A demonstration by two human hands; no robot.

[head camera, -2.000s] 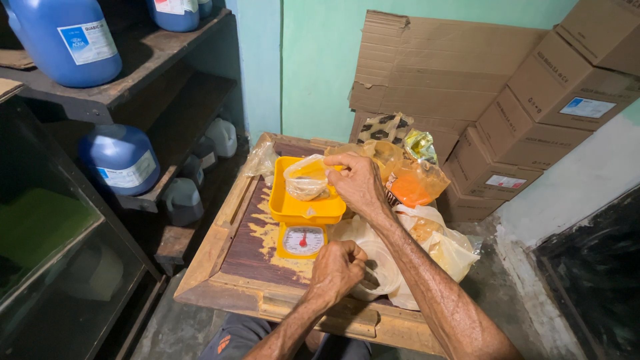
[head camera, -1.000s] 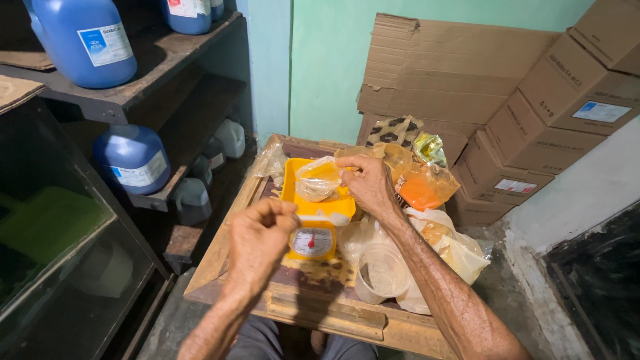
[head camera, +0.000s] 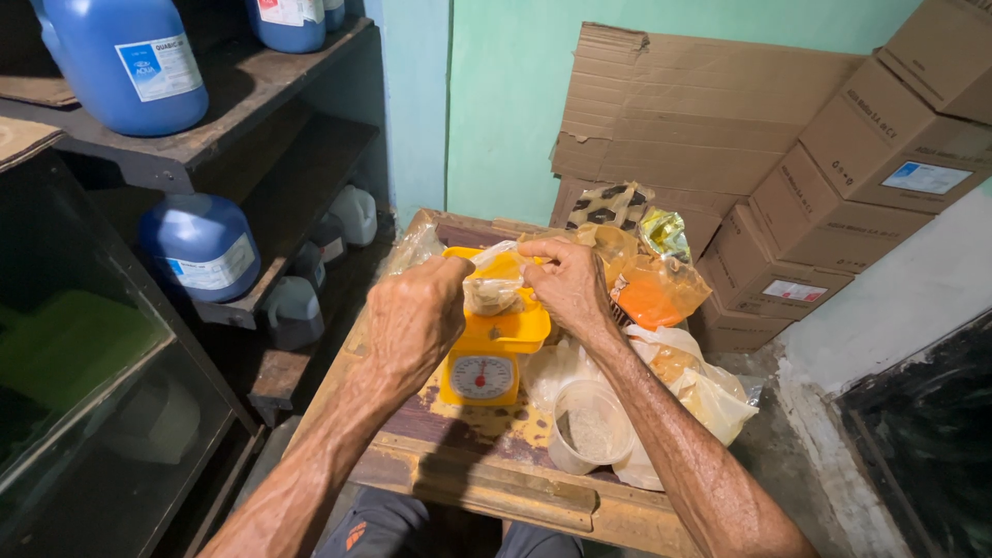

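Over the yellow tray (head camera: 515, 329) of a kitchen scale, a clear plastic bag (head camera: 491, 294) with some pale matter in it is held up by its mouth. My right hand (head camera: 570, 283) pinches the right end of the bag's mouth. My left hand (head camera: 418, 318) is closed at the bag's left edge; its fingertips are hidden behind the knuckles. The scale's round dial (head camera: 481, 376) faces me below the tray. A clear plastic tub (head camera: 589, 426) holding grey powder stands right of the scale, beside my right forearm.
Orange, gold and white plastic bags (head camera: 659, 291) crowd the wooden table's (head camera: 480, 484) right side. Blue jugs (head camera: 203, 248) stand on dark shelves (head camera: 279, 201) at left. Cardboard boxes (head camera: 845, 209) are stacked at back right, beside a flattened carton (head camera: 697, 108) against the wall.
My left hand, in front of the scale dial two seconds ago, has moved up to the bag's left side. My right hand stays at the bag's mouth. The view has shifted slightly.
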